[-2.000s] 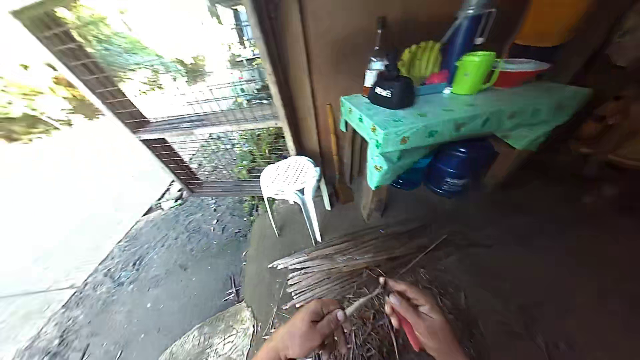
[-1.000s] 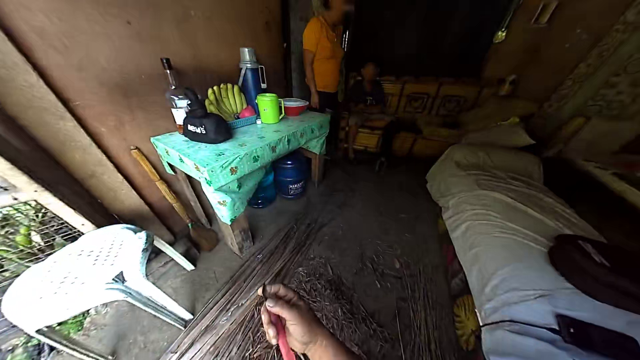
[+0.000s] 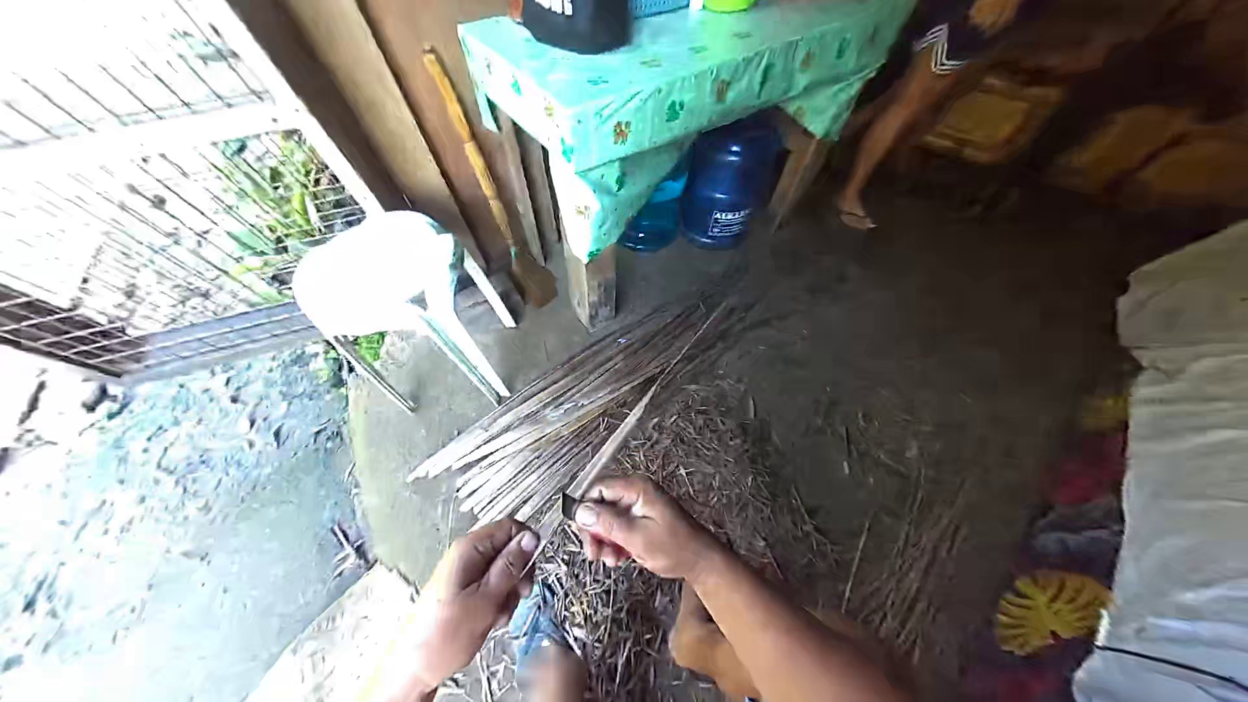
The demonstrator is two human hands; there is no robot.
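Observation:
My left hand (image 3: 483,590) pinches the near end of a long thin plant strip (image 3: 624,429), which looks like a palm leaf midrib. My right hand (image 3: 634,526) is closed just beyond it, with a small dark blade (image 3: 569,505) showing at its fingertips against the strip; the tool's handle is hidden in the palm. The strip points away, over a bundle of similar strips (image 3: 526,429) lying on the floor. Under and beside my hands lies a heap of thin shavings (image 3: 702,453).
A white plastic stool (image 3: 375,268) stands at the left by a wire-mesh gate (image 3: 175,146). Beyond are a table with a green cloth (image 3: 624,107), a blue water jug (image 3: 726,185) and a person's leg (image 3: 882,132). A cloth-covered piece of furniture (image 3: 1185,429) is at right.
My left hand, out of view one second ago, is back on a strip beside my right hand. The view has swung left and down from the room. The red handle seen earlier is now hidden.

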